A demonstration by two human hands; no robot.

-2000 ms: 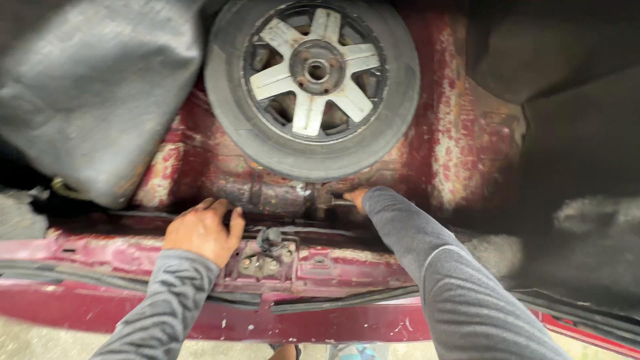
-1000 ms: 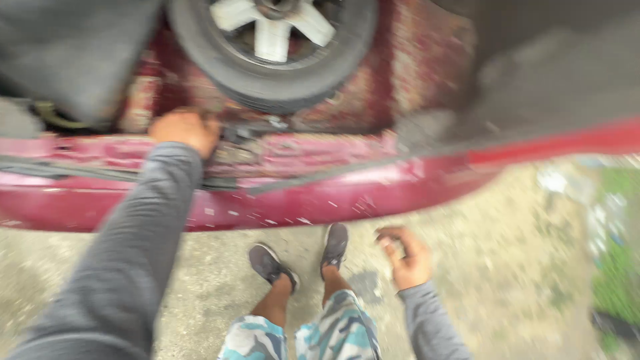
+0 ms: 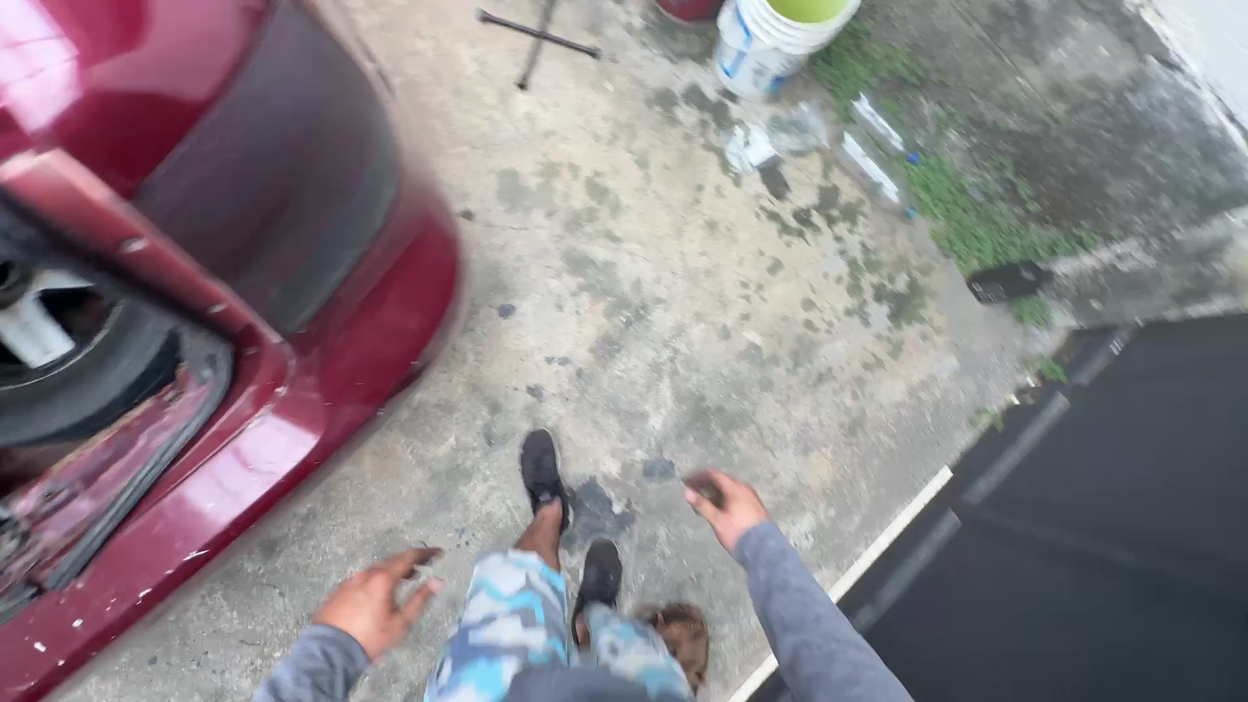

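Observation:
My left hand [image 3: 375,600] is over the concrete floor at the lower left, fingers apart, holding nothing. My right hand [image 3: 726,502] is right of my shoes, fingers curled around what looks like a small dark object, too blurred to name. At the left stands the red car [image 3: 380,331] with its trunk open. The spare wheel [image 3: 78,380] lies inside it, partly cut off by the view's edge. At the top, a cross-shaped lug wrench [image 3: 539,37] lies on the concrete, away from both hands.
A white plastic bucket [image 3: 760,49] stands at the top, near plastic wrappers [image 3: 751,146] and weeds [image 3: 975,210]. A dark panel [image 3: 1082,517] with a pale edge fills the lower right. A brown object [image 3: 682,639] lies behind my right shoe [image 3: 600,575].
The view has swung right, away from the trunk. My right hand left the area by the spare wheel first; my left hand, on the trunk edge a second ago, is now off the car.

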